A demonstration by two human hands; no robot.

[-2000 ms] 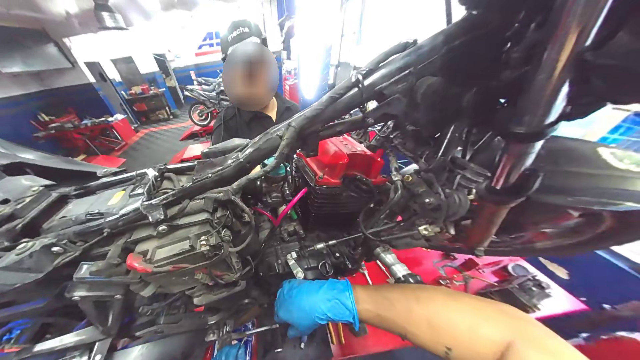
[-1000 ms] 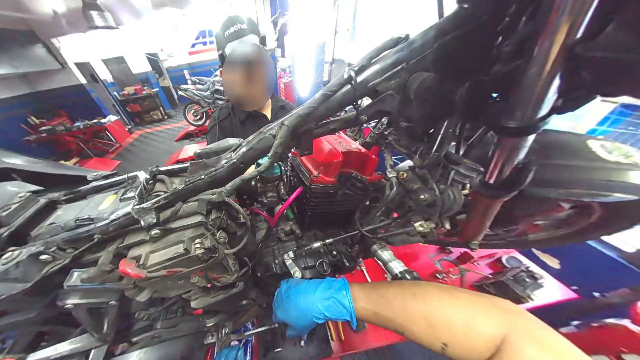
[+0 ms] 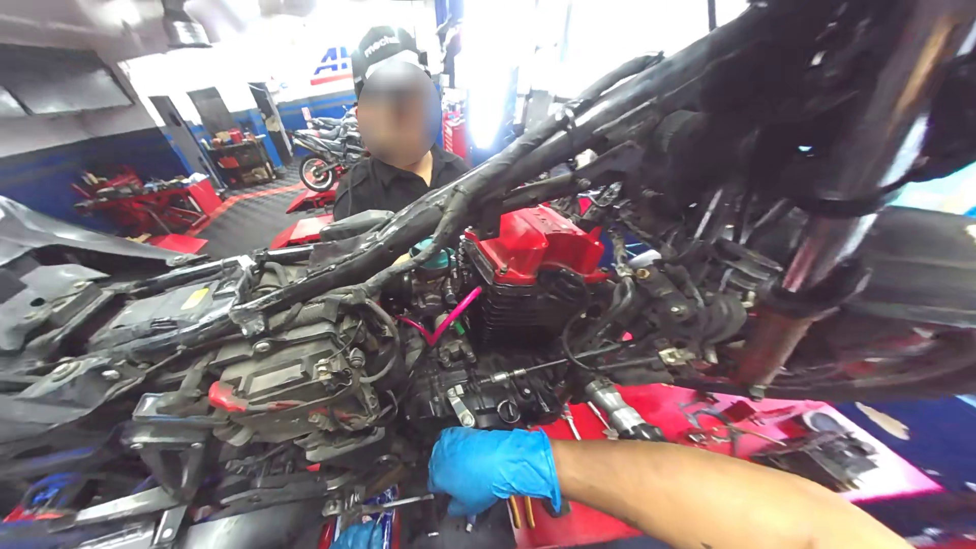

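My right hand (image 3: 492,469), in a blue glove, is at the lower side of the motorcycle engine (image 3: 488,400), below a small metal lever (image 3: 460,406). Its fingers curl away from view; a thin metal rod (image 3: 408,502) runs leftward from beside them, and I cannot tell if they grip it. At the bottom edge shows a bit of blue glove (image 3: 360,536), apparently my left hand, mostly cut off; its hold is hidden. Above the engine case stand the black finned cylinder (image 3: 522,316) and red cylinder head cover (image 3: 541,248). A pink hose (image 3: 455,316) bends beside them.
Black frame tubes (image 3: 427,210) cross above the engine. A co-worker in a dark cap and shirt (image 3: 393,183) stands behind the motorcycle. On the red surface (image 3: 602,518) below lie tools and parts, with yellowish handles (image 3: 522,512) near my glove. The fork tube (image 3: 827,244) rises at right.
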